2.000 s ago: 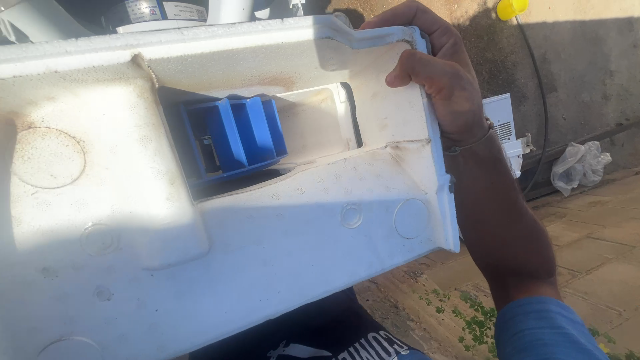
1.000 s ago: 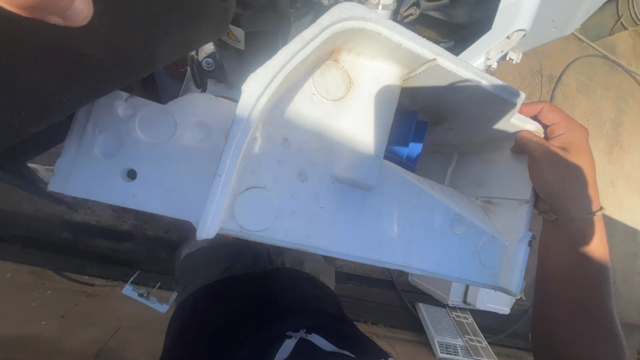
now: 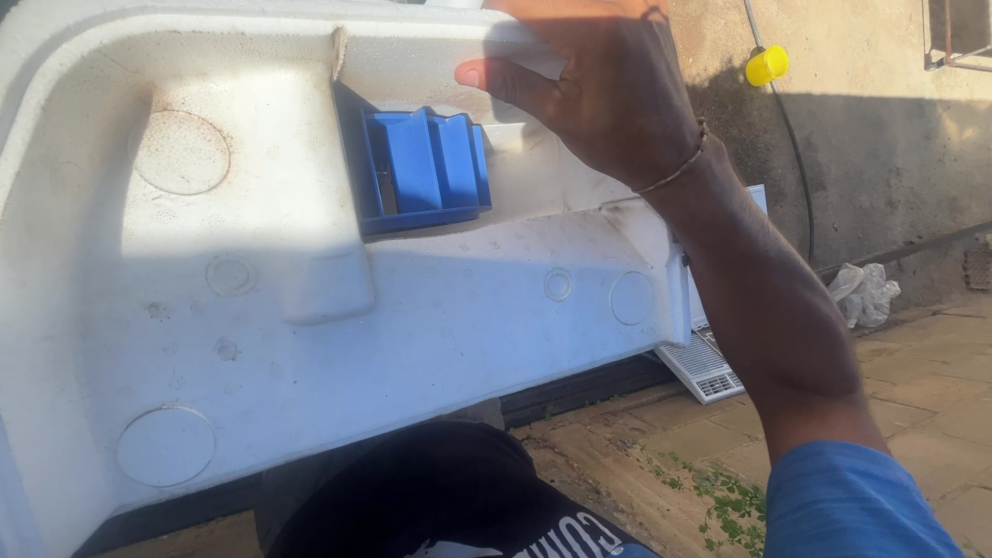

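A large white moulded foam piece, with round marks and rust-coloured stains, spans the left and middle of the view. My right hand grips its upper edge, the thumb lying on the inner face and the fingers mostly hidden behind the rim. In a recess of the foam, below and left of my thumb, sits a blue plastic louvre part with several slats. My left hand is outside the view.
On the right, a white grille panel lies on the paving. Near the wall is a crumpled clear plastic bag. A dark cable with a yellow cup-like piece hangs along the wall. Small green weeds grow at the lower right.
Compared with one second ago, the foam piece fills more of the view and its blue louvre part shows more fully. My right hand still holds the edge. The view has shifted strongly.
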